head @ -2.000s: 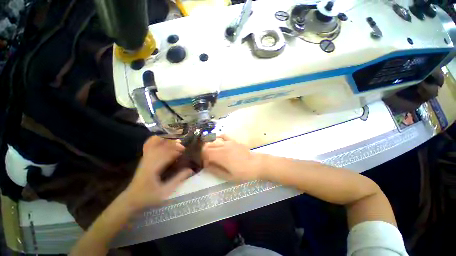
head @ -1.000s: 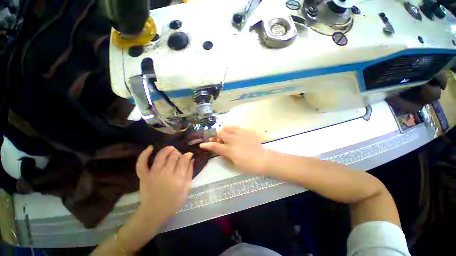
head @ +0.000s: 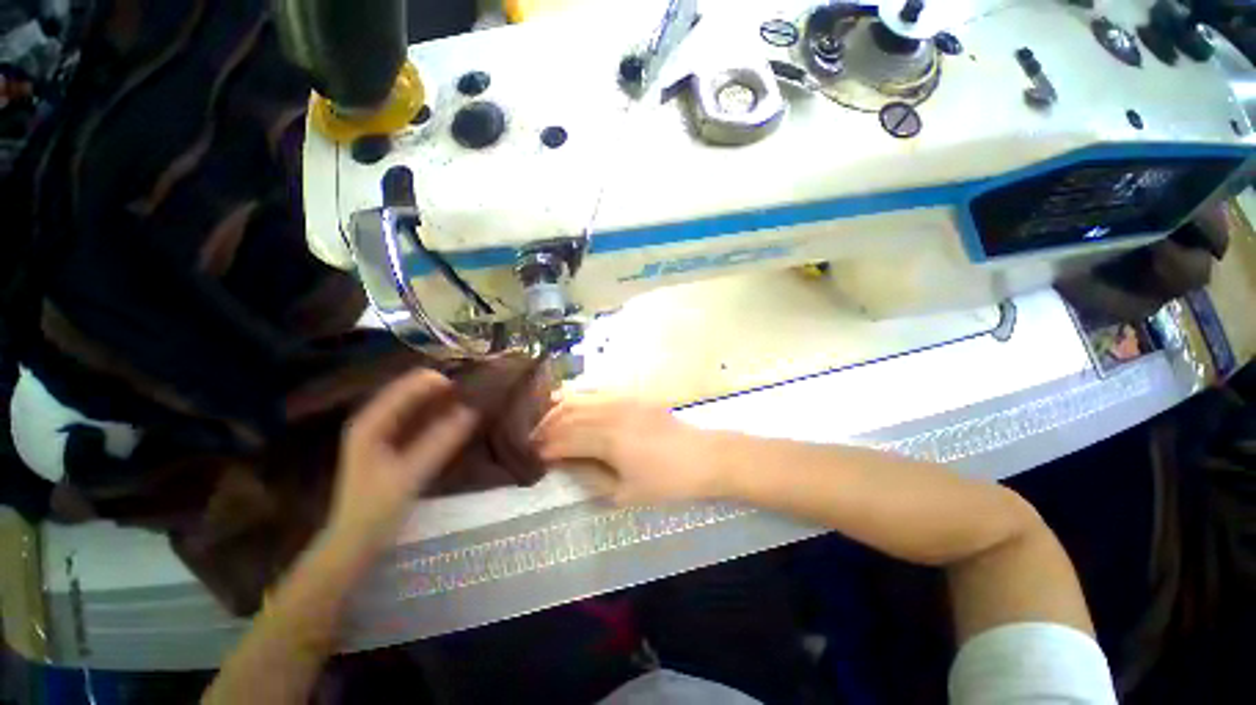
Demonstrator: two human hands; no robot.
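The black and brown garment point(head: 165, 344) lies heaped left of the machine, with a brown part point(head: 513, 420) running under the needle area. My right hand point(head: 620, 444) pinches the brown cloth at its right edge, just below the presser foot point(head: 565, 361). My left hand point(head: 400, 448) is blurred, over the brown cloth left of the foot, fingers apart; whether it touches the cloth is unclear. The needle tip is hidden among the metal parts. The curved shiny guard point(head: 400, 282) is left of them.
The white sewing machine point(head: 771, 179) with a blue stripe spans the top. Its control panel point(head: 1102, 200) is at right. A white pad point(head: 55, 430) lies at far left. Ruler tape point(head: 620, 530) runs along the front edge. Brown cloth point(head: 1150, 282) lies behind at right.
My left hand has lifted and shifted left from its flatter place on the cloth. The brown cloth now bunches by my right fingertips, which have moved slightly down and left.
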